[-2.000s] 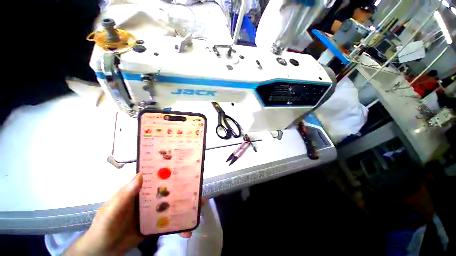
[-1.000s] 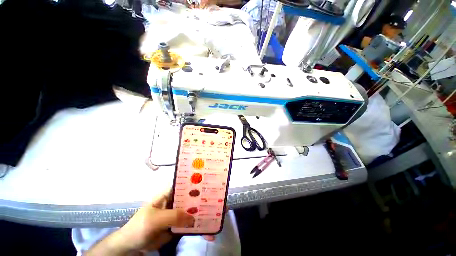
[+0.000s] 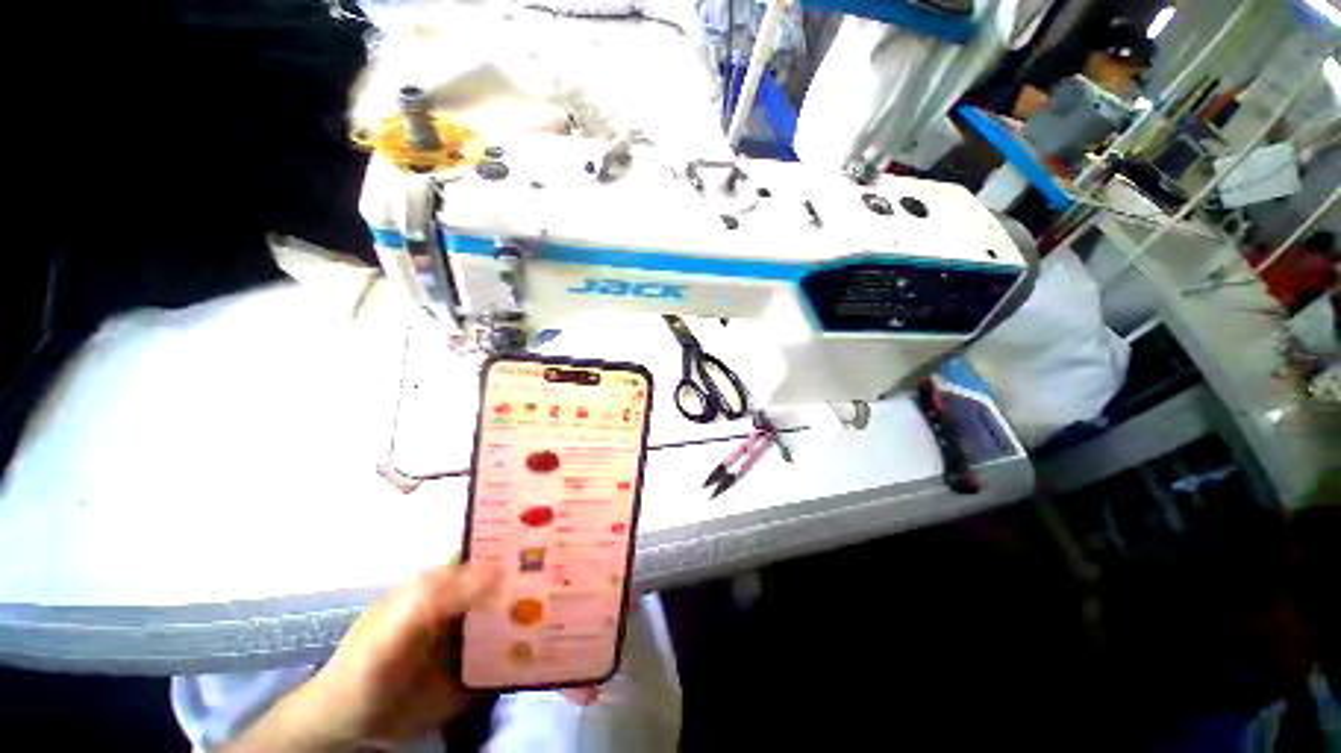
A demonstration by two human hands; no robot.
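Note:
A smartphone [image 3: 556, 515] with a pinkish list screen and small food pictures is upright above the table's front edge. My left hand [image 3: 397, 655] is shut on its lower part; the thumb lies at the left edge of the screen, slightly blurred, and fingertips show below the phone. My right hand is not in view. Behind the phone stands a white sewing machine [image 3: 735, 302] with a blue stripe and "JACK" lettering. The phone's top edge is just in front of the needle area, partly hiding the table there.
Black scissors [image 3: 709, 386] and pinkish nippers [image 3: 740, 455] lie on the white table [image 3: 191, 471]. A dark long tool [image 3: 949, 437] lies at the right end. Dark fabric [image 3: 162, 162] is at the left, white fabric [image 3: 1047, 353] at the right. A person [image 3: 1125, 56] is in the back right.
The thumb has moved from over the lower screen to its left edge. The list shows different pictures. The view has shifted, so machine and phone appear further left than one second ago.

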